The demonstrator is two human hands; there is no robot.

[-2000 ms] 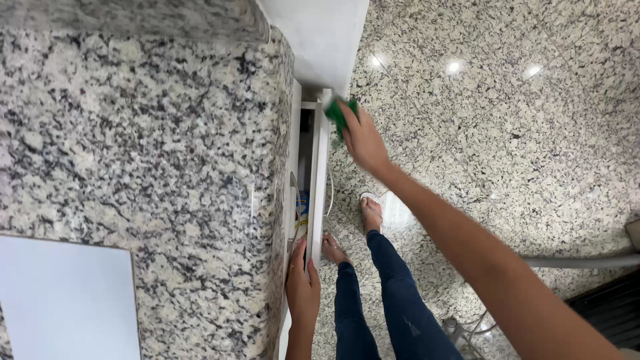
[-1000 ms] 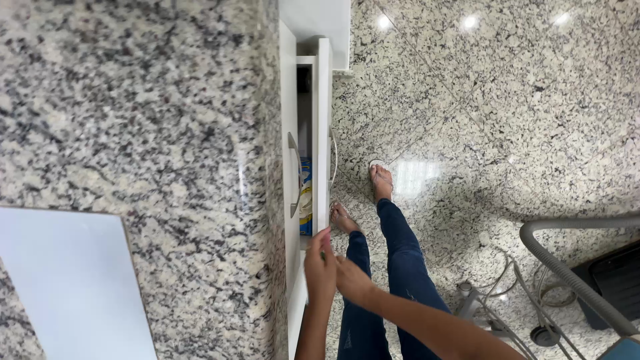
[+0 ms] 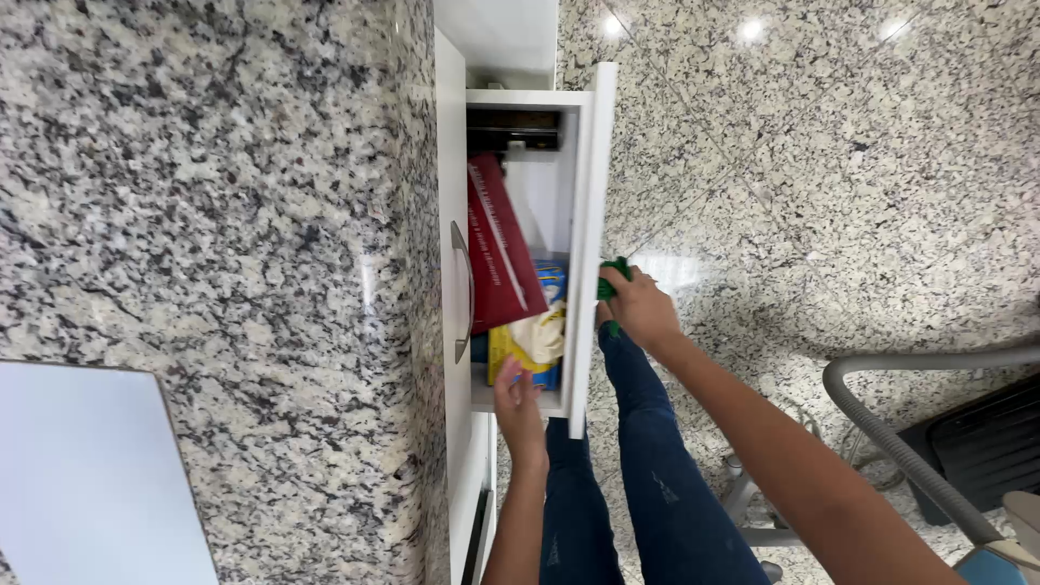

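Note:
A white drawer (image 3: pixel 597 203) stands pulled out from the cabinet under the granite counter. Inside it lie a dark red flat packet (image 3: pixel 504 252) bearing writing and, partly beneath that, a blue and yellow package (image 3: pixel 528 357). A dark item (image 3: pixel 512 130) sits at the drawer's far end. My left hand (image 3: pixel 520 398) is over the drawer's near end, by the yellow package, with fingers apart and nothing seen in them. My right hand (image 3: pixel 638 305) grips a green cloth (image 3: pixel 615 280) against or close beside the outer face of the drawer front.
The granite counter (image 3: pixel 244 203) fills the left, with a white board (image 3: pixel 89 471) on it. A cabinet front with a curved metal handle (image 3: pixel 465 292) adjoins the drawer. On the granite floor at right are a grey hose (image 3: pixel 877 422) and a black ridged object (image 3: pixel 983 447).
The drawer is pulled out farther, showing the red packet. My left hand has left the drawer front's edge and is over the contents. My right hand has moved apart from my left, to the front's outer side.

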